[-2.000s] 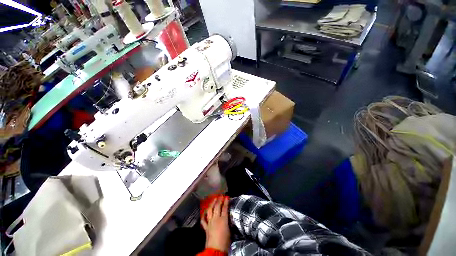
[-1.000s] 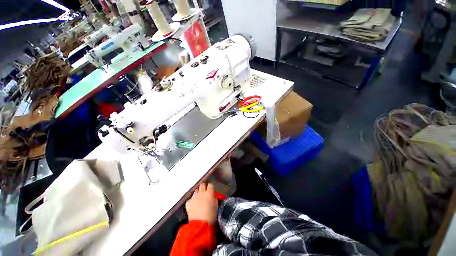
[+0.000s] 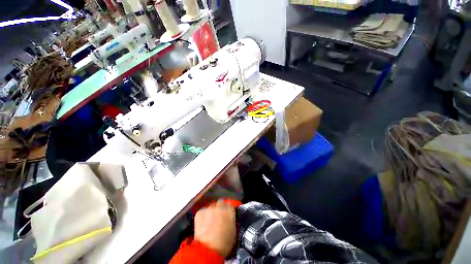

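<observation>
My left hand, its wrist in an orange-red sleeve, is closed on bunched orange-red cloth, a sleeve cover, at the end of my plaid right sleeve. A dim, blurred shape beyond the cloth, beside the table edge, may be my right hand; its fingers cannot be made out. The white sewing machine stands on the white table. Green snips lie on its metal bed plate. A beige bag with a yellow edge strip lies at the needle end.
Red and yellow scissors handles and a hanging plastic bag are at the table's far end. A cardboard box and blue crate are below. A bag pile stands right. Folded cloth lies on a back table.
My left hand first moved left toward the table edge, then back right and lower, and now grips the red cloth in a tighter fist. The view has swung left, then held nearly still.
</observation>
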